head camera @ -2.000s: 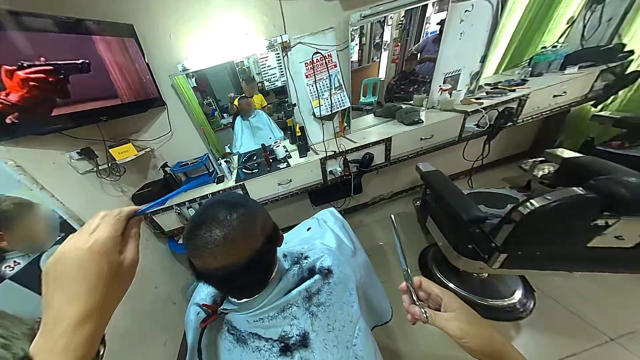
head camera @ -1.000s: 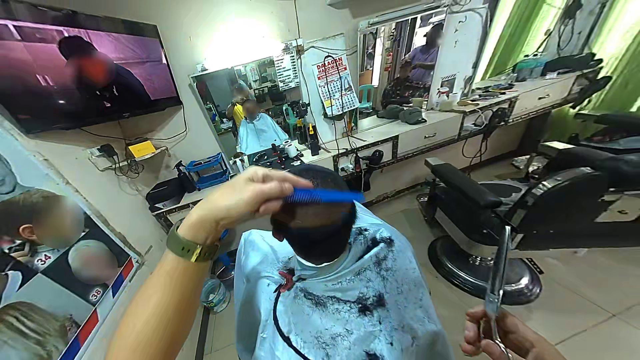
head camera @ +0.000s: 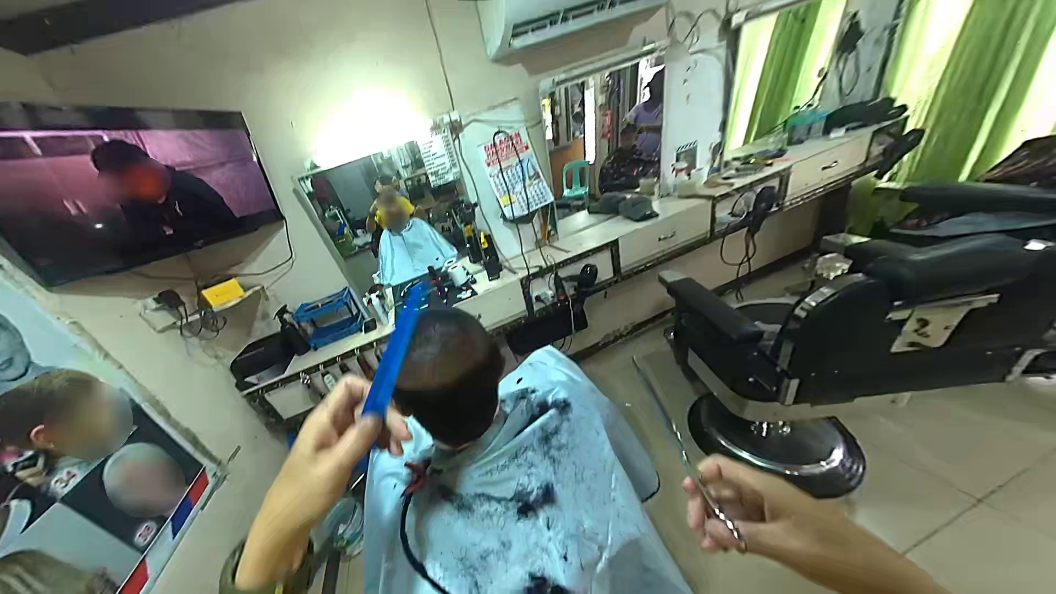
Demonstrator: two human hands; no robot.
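Between the thumb and fingers of my left hand [head camera: 338, 450] is a blue comb [head camera: 394, 355], slanting upward at the left side of a seated person's head [head camera: 452, 371]. That person's short dark hair faces the camera. A light blue barber cape [head camera: 528, 487], strewn with dark hair clippings, covers the person's shoulders, and a red clip [head camera: 417, 476] fastens it at the neck. Off to the right of the cape, my right hand [head camera: 742, 507] grips metal scissors [head camera: 672, 429] by the handles, blades pointing up and left, apart from the head.
Ahead runs a long white counter [head camera: 664, 237] with drawers, bottles and clippers, below wall mirrors [head camera: 388, 210]. A black barber chair [head camera: 825, 338] stands at the right. A blue plastic rack [head camera: 330, 318] sits at the counter's left end, and a television [head camera: 140, 194] hangs on the left wall.
The comb has gone from lying level across the head a second ago to slanting upward at its left side. My right hand still has the scissors. The view has shifted.
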